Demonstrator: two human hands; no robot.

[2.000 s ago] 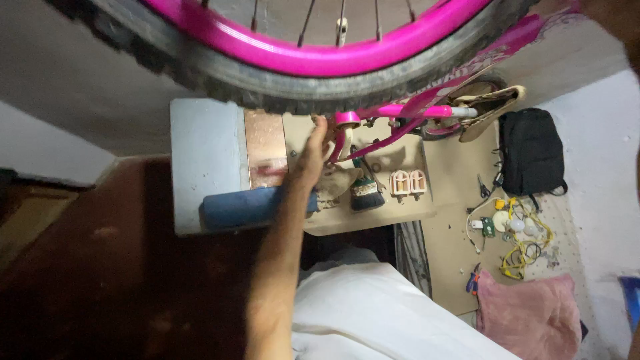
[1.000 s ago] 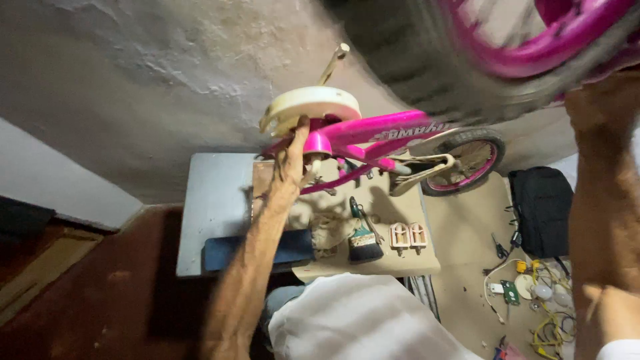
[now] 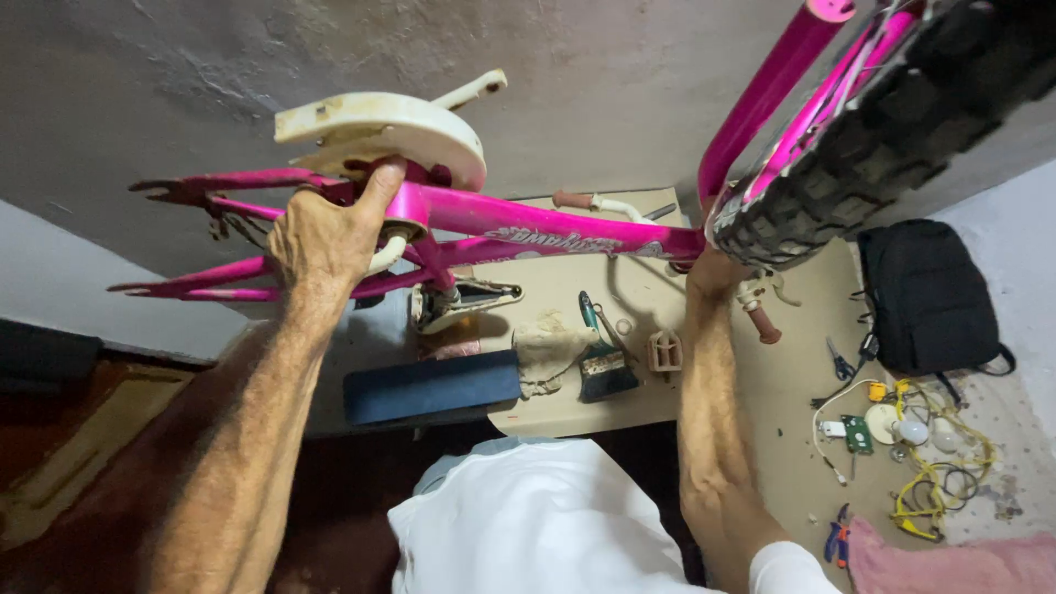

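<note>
A pink bicycle frame (image 3: pixel 561 226) is held up above the table, upside down or tilted. My left hand (image 3: pixel 330 227) grips it at the bottom bracket, beside the off-white chain guard (image 3: pixel 396 124) and a crank arm (image 3: pixel 466 89). The rear fork ends at the left carry no wheel. My right hand (image 3: pixel 719 268) is at the head end, just under the knobby front tyre (image 3: pixel 858 140); its fingers are mostly hidden behind the frame and tyre. A handlebar with brown grips (image 3: pixel 763 324) hangs below, and the saddle's underside seems to show under the frame (image 3: pixel 466 301).
On the table lie a blue case (image 3: pixel 433 386), a beige cloth (image 3: pixel 549 351), a paintbrush (image 3: pixel 606 371), a wrench (image 3: pixel 615 330) and a pedal (image 3: pixel 665 352). At right are a black backpack (image 3: pixel 932 297), scissors (image 3: pixel 840 360), yellow wires (image 3: pixel 928 487), pliers (image 3: pixel 837 536) and a pink cloth (image 3: pixel 949 561).
The bicycle has turned and moved; its front tyre has gone from across the top to the upper right. The frame now spans the view between both hands. The right hand has come into view.
</note>
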